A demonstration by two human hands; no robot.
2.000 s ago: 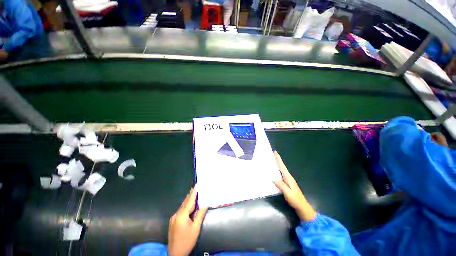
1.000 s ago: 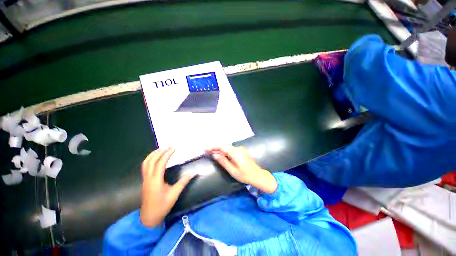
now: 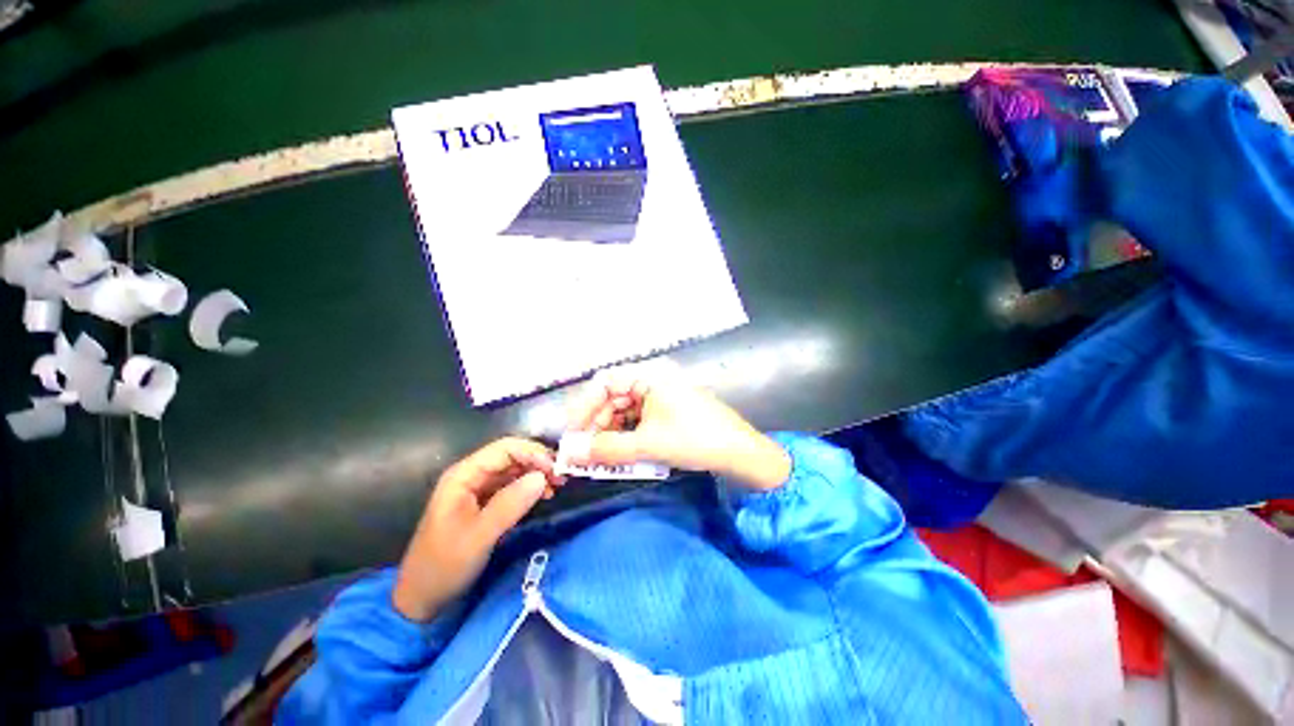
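Observation:
A white retail box (image 3: 568, 305) reading "T10L", with a laptop-like picture, lies flat on the dark green bench, its far edge over the whitish rail. A narrow white label strip (image 3: 610, 467) with small dark marks is between my hands, just below the box's near edge. My right hand (image 3: 660, 426) grips the strip from above with thumb and fingers. My left hand (image 3: 483, 504) has its fingertips at the strip's left end; whether they pinch it is hard to tell. Neither hand holds the box.
Curled white liner scraps (image 3: 102, 291) lie on the bench at the left. The whitish rail (image 3: 781, 90) separates the bench from the green conveyor (image 3: 312, 64). At the right, a neighbour's blue sleeve (image 3: 1206, 213) reaches over a colourful box (image 3: 1033, 156). White and red flat pieces lie below right.
The box went from both hands' hold to lying on the bench, released. My hands drew back from its near edge, and a white strip now shows between them. The view tilted down.

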